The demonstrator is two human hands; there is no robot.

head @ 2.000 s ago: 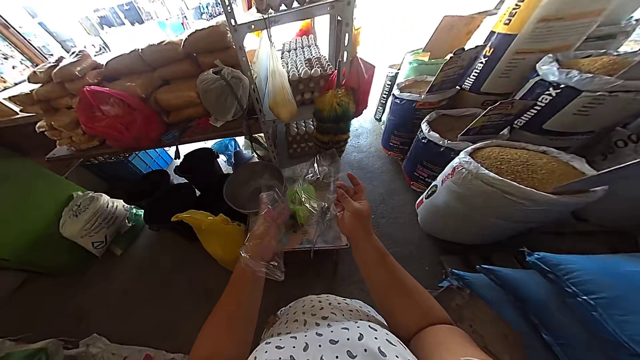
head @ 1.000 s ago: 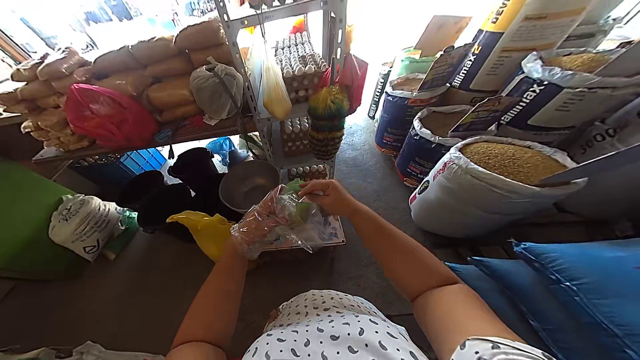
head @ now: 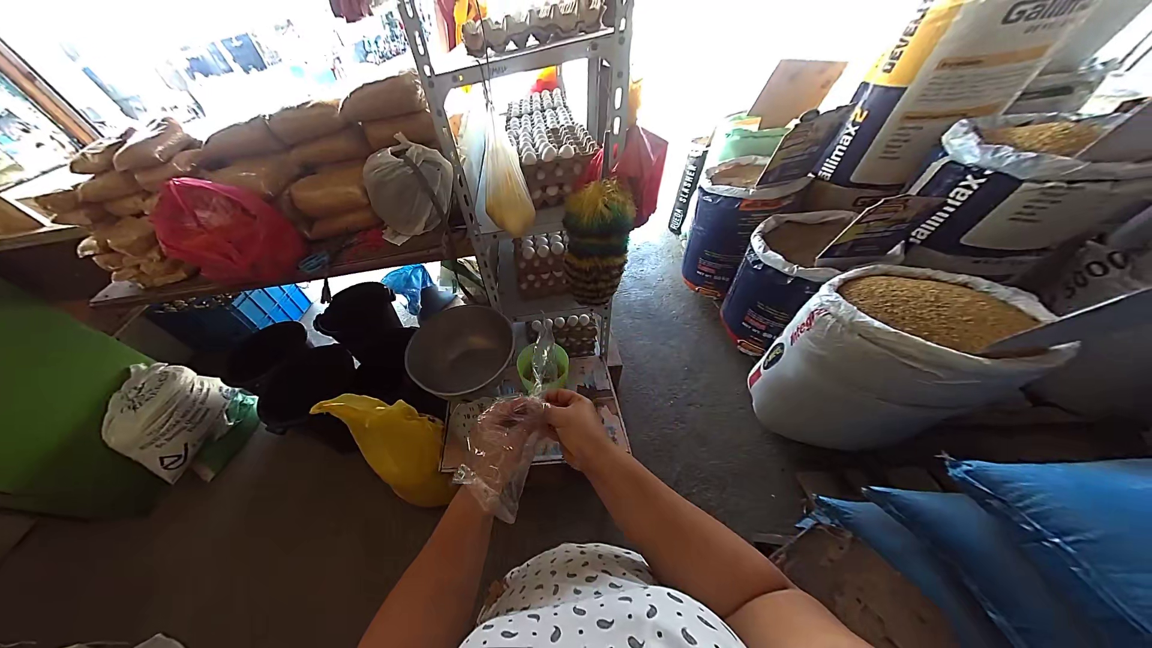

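Note:
Clear plastic bags [head: 493,490] hang over and around my left hand [head: 508,432], and its fingers hold them near the top. My right hand [head: 571,423] pinches the gathered plastic at the same spot, its thumb and fingers touching those of the left. A twisted end of clear plastic rises from between the fingers. Just beyond it a light green bowl [head: 555,367] stands on a low surface with printed covering [head: 615,423]. A wide grey metal basin [head: 459,350] lies to the left of the green bowl.
A metal shelf rack [head: 621,99] holds egg trays [head: 547,135]. Left are black buckets [head: 360,310], a yellow plastic bag [head: 396,450] and a table edge [head: 360,263] under brown packs. An open sack of grain [head: 936,310] and blue sacks [head: 1062,522] stand on the right.
My hands have come together on the plastic; two seconds ago they were apart. The green thing seen among the plastic between them then is no longer there.

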